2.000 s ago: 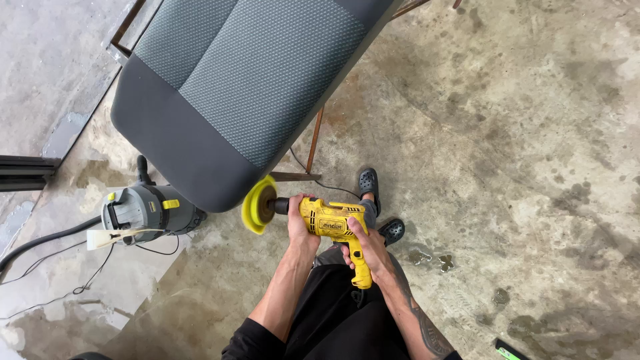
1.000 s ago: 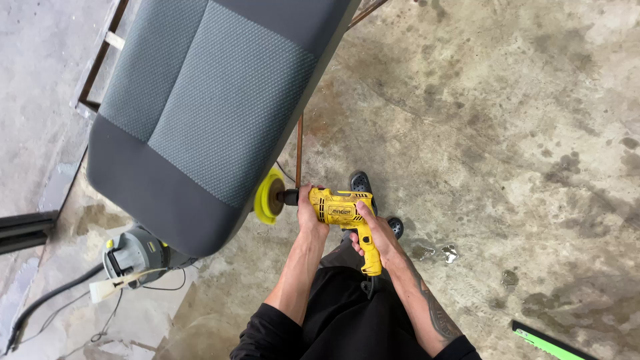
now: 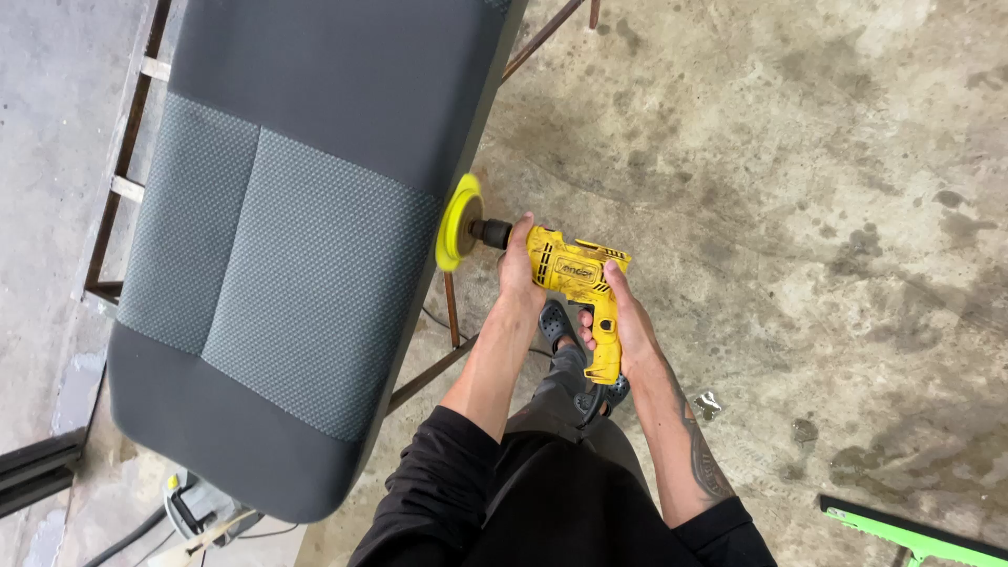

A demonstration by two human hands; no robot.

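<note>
A yellow corded power drill [image 3: 579,272] spans the space between my hands. My left hand [image 3: 520,266] grips its front housing just behind the black chuck. Around the pistol handle closes my right hand [image 3: 626,319], fingers near the trigger. A round yellow brush or pad [image 3: 458,223], its edge blurred, is fitted in the chuck and meets the right side of a grey upholstered vehicle seat cushion [image 3: 323,268]. The cushion has patterned fabric panels between plain dark grey ends. Part of the pad's contact with the side is hard to see.
A rusty metal frame [image 3: 118,177] supports the cushion, with legs [image 3: 429,374] reaching right. At lower left stands a grey vacuum cleaner [image 3: 206,504] with a black hose. A green squeegee [image 3: 906,529] lies on the stained concrete floor [image 3: 795,236], lower right. A cord runs behind my feet.
The yellow pad has moved from the cushion's near corner farther up along its right side, with both hands staying on the drill. The view has shifted as well.
</note>
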